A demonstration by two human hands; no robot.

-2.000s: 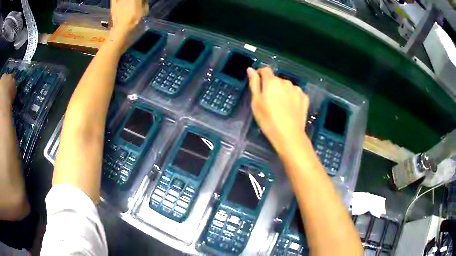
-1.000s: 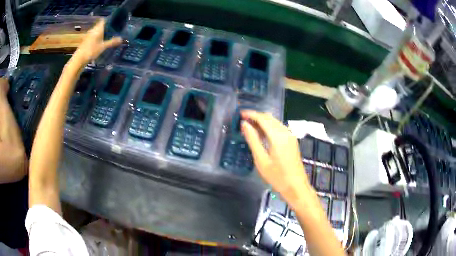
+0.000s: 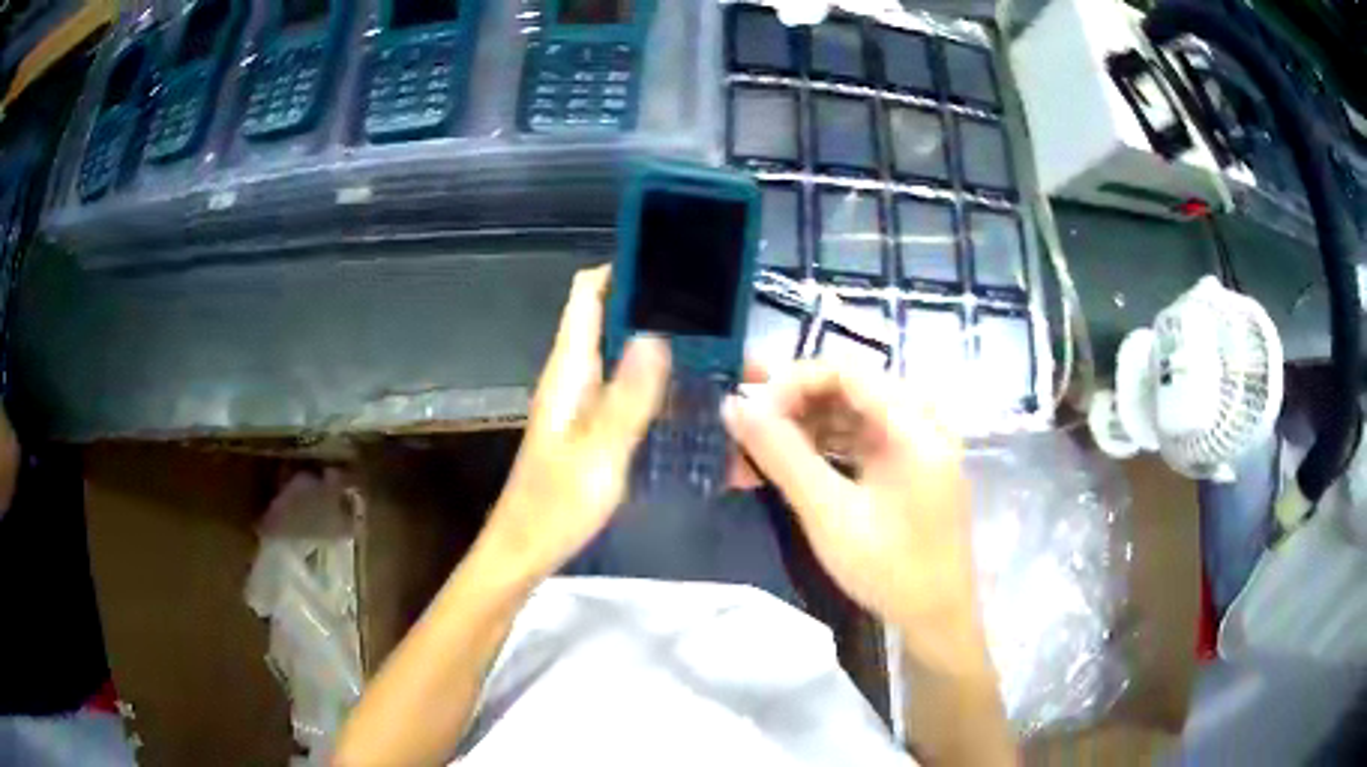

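Observation:
A teal keypad phone (image 3: 690,270) is upright in front of me, its dark screen facing me above the keys. My left hand (image 3: 585,405) holds it from the left side, with the thumb across the front just below the screen. My right hand (image 3: 855,480) is at the phone's lower right, with thumb and index finger close together by the keys. The fingertips are blurred and I cannot tell if they hold anything. The lens tray (image 3: 1040,345) with its grid of black-bordered screen lenses (image 3: 925,138) is behind and right of the phone.
Stacked clear phone trays (image 3: 354,196) with teal phones stand at the upper left. At the right are a white box fixture (image 3: 1102,105), a white desk fan (image 3: 1211,382) and a black hose (image 3: 1327,225). Below the bench edge, cartons (image 3: 195,555) hold a whitish bag (image 3: 308,599) and crinkled clear film (image 3: 1057,555).
The view has swung down and right. A phone is now in my left hand close in front of me. My right hand has moved from the phone tray to beside that phone.

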